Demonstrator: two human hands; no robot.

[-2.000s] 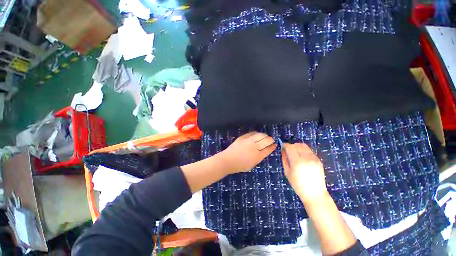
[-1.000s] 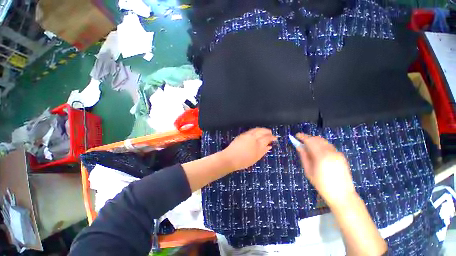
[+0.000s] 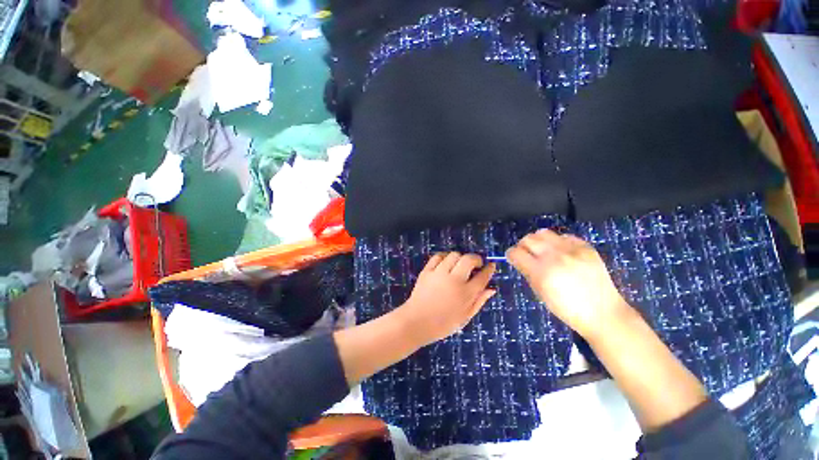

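Observation:
A navy-black tweed panel with a white broken check [image 3: 449, 382] lies under both hands, with plain black backing [image 3: 458, 153] on the area above it. My left hand [image 3: 452, 295] rests on the tweed with bent fingers close to its surface; whether it pinches cloth is hidden. My right hand [image 3: 568, 278] is just to the right, its fingertips closed on a thin pale blue-white tool [image 3: 497, 260]. The tool points left toward my left fingertips. Its exact kind is too small to tell.
An orange crate [image 3: 162, 359] with white and black pieces stands at the left. A red basket [image 3: 162, 247] with grey scraps, loose fabric scraps [image 3: 238, 76] and a cardboard box [image 3: 130, 45] are further left. A red-edged pale worktable [image 3: 795, 81] is at the upper right.
My right hand has moved left and up, bringing the tool close to my left fingertips. The tool now lies level. My left hand has shifted slightly down with its fingers more spread.

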